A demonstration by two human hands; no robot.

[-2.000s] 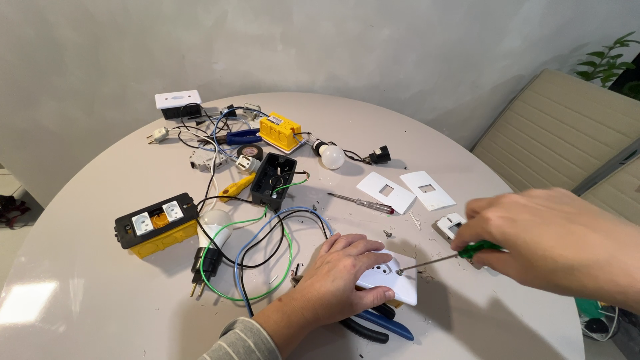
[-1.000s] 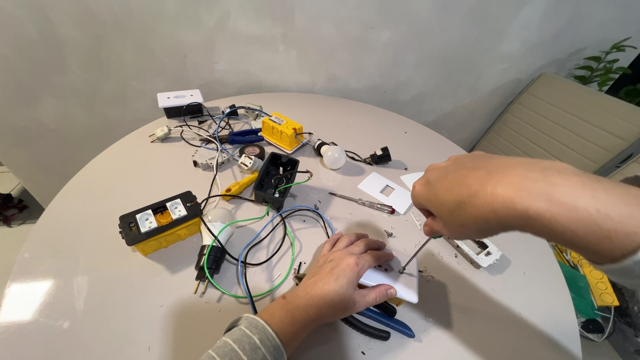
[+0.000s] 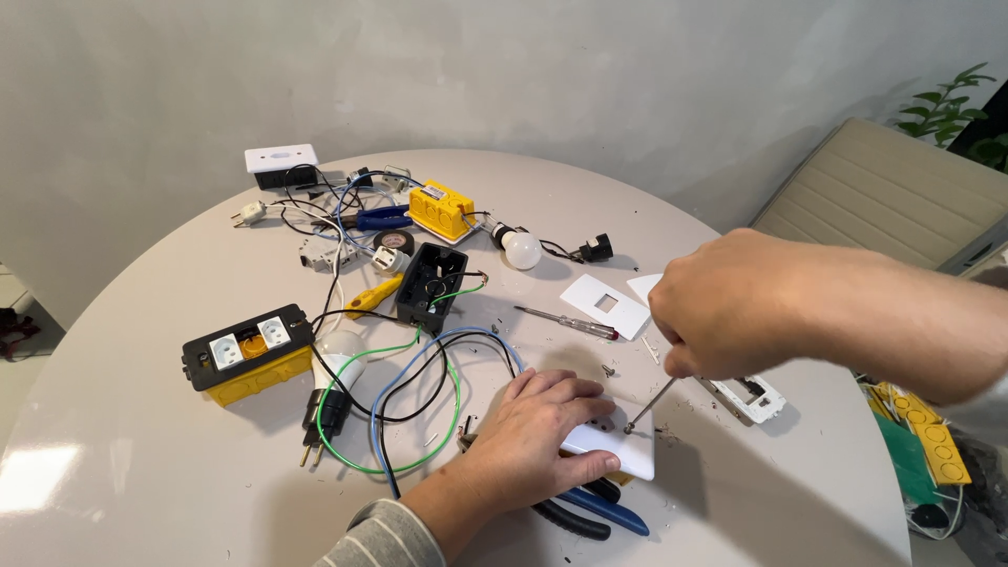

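Note:
My left hand [image 3: 543, 433] presses down on a white outlet cover plate [image 3: 622, 453], which lies over a yellow box mostly hidden beneath it. My right hand [image 3: 709, 307] is closed around a screwdriver [image 3: 654, 404]; its handle is hidden in the fist. The shaft slants down to a screw [image 3: 629, 429] at the plate's right side. Blue and black tool handles [image 3: 602, 512] stick out below the plate. Blue, black and green wires [image 3: 453, 394] run from near my left hand toward a black electrical box [image 3: 433, 287].
At left is a yellow box with two sockets [image 3: 260, 370], beside a bulb on a black plug [image 3: 327, 409]. Farther back are a yellow box [image 3: 441, 211], blue-handled pliers [image 3: 382, 217], tape [image 3: 394, 240] and a bulb [image 3: 522, 250]. A tester screwdriver [image 3: 567, 321], blank plates [image 3: 606, 305] and a white frame [image 3: 748, 398] lie at right.
My right hand has moved from the plate's right side to above it, and the screwdriver now stands steeper. My left hand has stayed on the plate.

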